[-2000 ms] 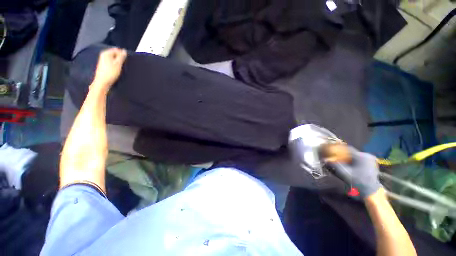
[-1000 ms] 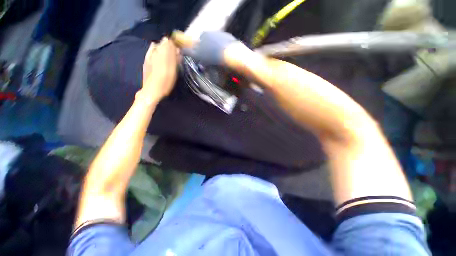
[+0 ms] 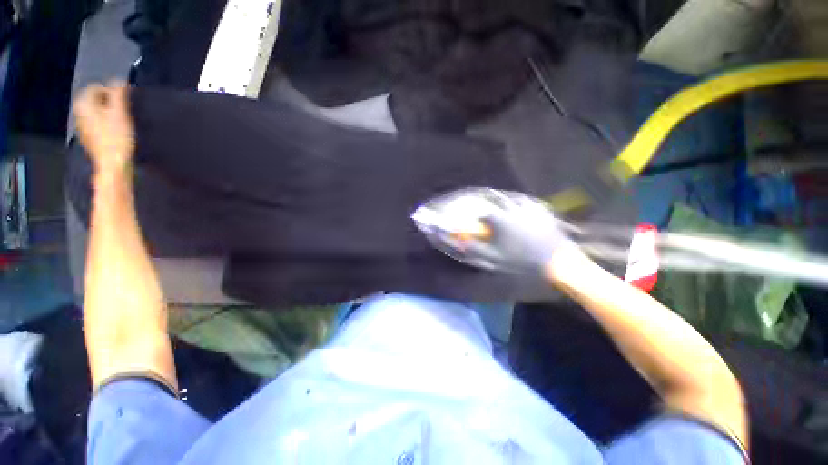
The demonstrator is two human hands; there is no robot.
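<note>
A black garment [image 3: 272, 173] lies as a long flat panel over the padded form, whose own outline is hidden under it. My bare left hand [image 3: 104, 123] is closed at the garment's far left end, holding its edge. My right hand [image 3: 520, 236], in a grey glove, is closed on the handle of the silver steam iron [image 3: 445, 213]. The iron rests on the right half of the garment, its pointed tip to the left. Iron and glove are blurred.
A yellow hose [image 3: 676, 107] and a white hose [image 3: 735, 256] run right from the iron. A red and white block [image 3: 643, 258] stands at the table's right edge. A white bar [image 3: 240, 47] and crumpled dark cloth [image 3: 436, 54] lie at the far side. Green sacking [image 3: 245, 336] lies below.
The iron was off the right end, then crossed beside my left hand, and is now back on the garment's right half. My left hand is at the far left end.
</note>
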